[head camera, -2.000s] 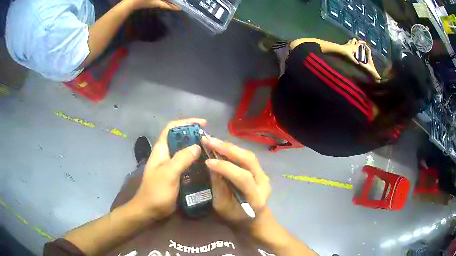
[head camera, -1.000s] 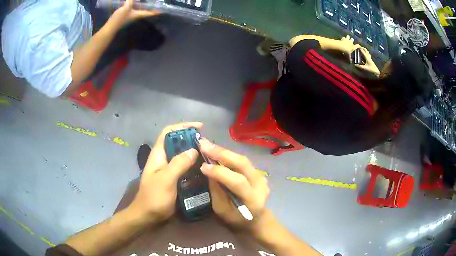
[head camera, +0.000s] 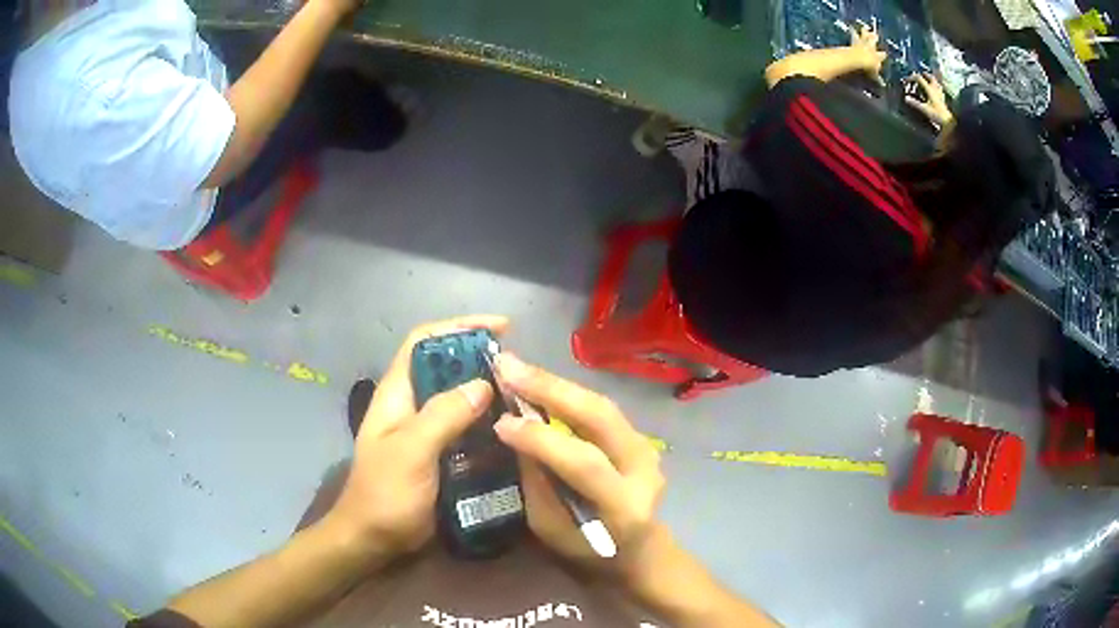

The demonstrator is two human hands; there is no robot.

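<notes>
A dark teal and black mobile phone [head camera: 481, 505] lies back side up in my left hand [head camera: 399, 460], over my lap. My left fingers wrap its left side and top, and my left thumb presses on its back. A white label shows near its lower end. My right hand [head camera: 595, 460] holds slim tweezers [head camera: 598, 536] with a pale butt end. Their tip is at the phone's top right corner, where a tiny pale spot shows. Whether the tip grips anything cannot be told.
A person in light blue [head camera: 117, 123] is at upper left. A person in black [head camera: 834, 245] sits on a red stool [head camera: 626, 325] at the green bench [head camera: 528, 43], reaching to trays [head camera: 798, 25]. An unoccupied red stool [head camera: 963, 466] stands at right.
My hands, phone and tweezers keep nearly the same pose. The person in black has moved both hands apart over the trays. The clear tray at the top left has left the view.
</notes>
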